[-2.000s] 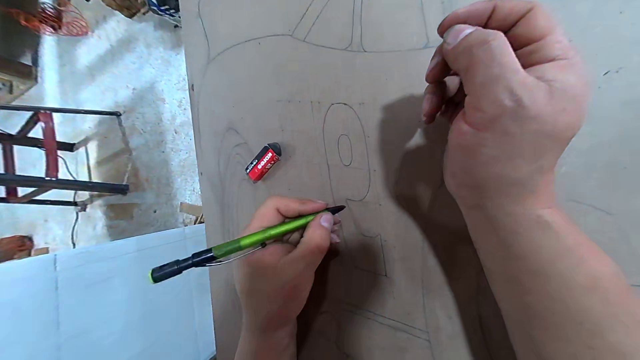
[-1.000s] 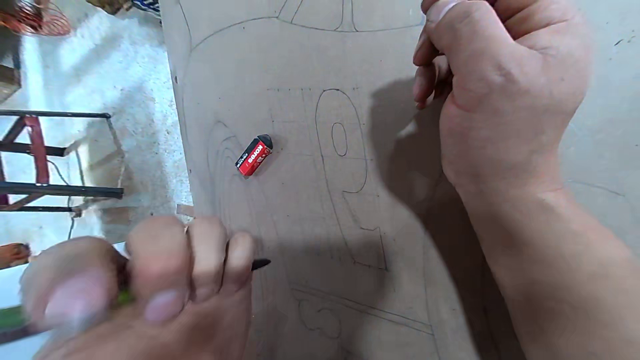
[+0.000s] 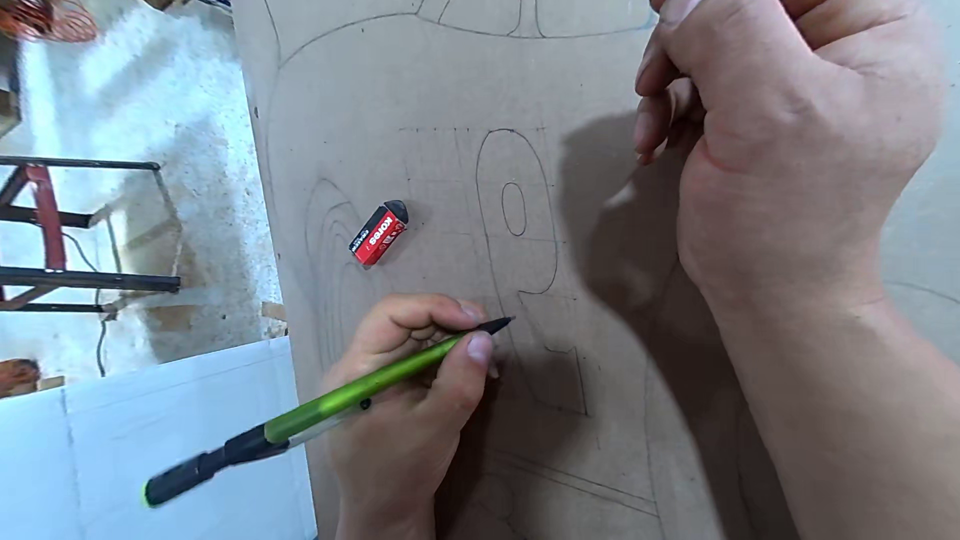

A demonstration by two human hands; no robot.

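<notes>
My left hand (image 3: 409, 405) holds a green and black mechanical pencil (image 3: 360, 388), its tip at a pencil line on a brown board (image 3: 360, 97). The line belongs to a drawn figure with a long rounded loop and a small oval inside it. Above my left hand, a Kores eraser (image 3: 379, 236) in a red and black sleeve lies on the board. My right hand (image 3: 780, 142) is at the upper right over the board with its fingers curled; its fingertips are partly out of view and I cannot tell whether it holds anything.
At the lower left lies a white panel (image 3: 180, 427) beside the board's edge. Beyond it, on the stained floor (image 3: 135, 97), stands a metal frame (image 3: 90, 280) with dark bars and a red bar. Orange cord (image 3: 56, 19) lies at the top left.
One second ago my left hand was lower left, blurred, with the pencil away from the figure; it is now back at the drawn line. My right hand has stayed at the upper right.
</notes>
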